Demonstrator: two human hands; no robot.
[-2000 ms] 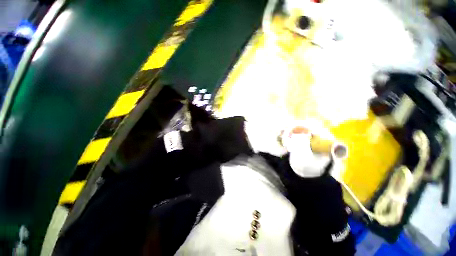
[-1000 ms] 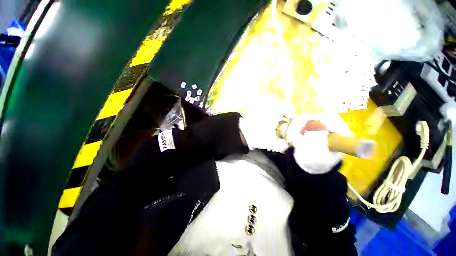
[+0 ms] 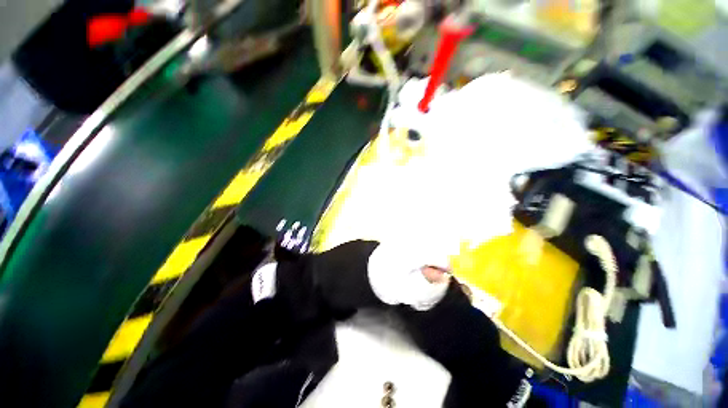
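My left hand [image 3: 393, 271], in a white glove, is at the end of the black sleeve from the left. My right hand [image 3: 429, 288] is close against it, with a small bare patch of fingers showing. Blur and glare merge the two gloves, so the grips are unclear. A pale end piece [image 3: 485, 303], possibly of a power strip, shows just right of my hands. A cream cord [image 3: 523, 344] runs from it to a looped bundle [image 3: 589, 339] at the mat's right edge.
The yellow mat [image 3: 531, 279] lies under glaring white parts and a bag-like heap [image 3: 519, 119]. A red upright stick [image 3: 443, 64] stands behind. A black block [image 3: 535, 203] is at the right. Hazard tape [image 3: 239, 185] edges the green conveyor [image 3: 120, 207] at left. Small white bits [image 3: 292, 235] lie beside the mat.
The view has tilted up and shows more of the bench's back. My hands have come closer together, and the tan cylinder seen by my right hand no longer shows.
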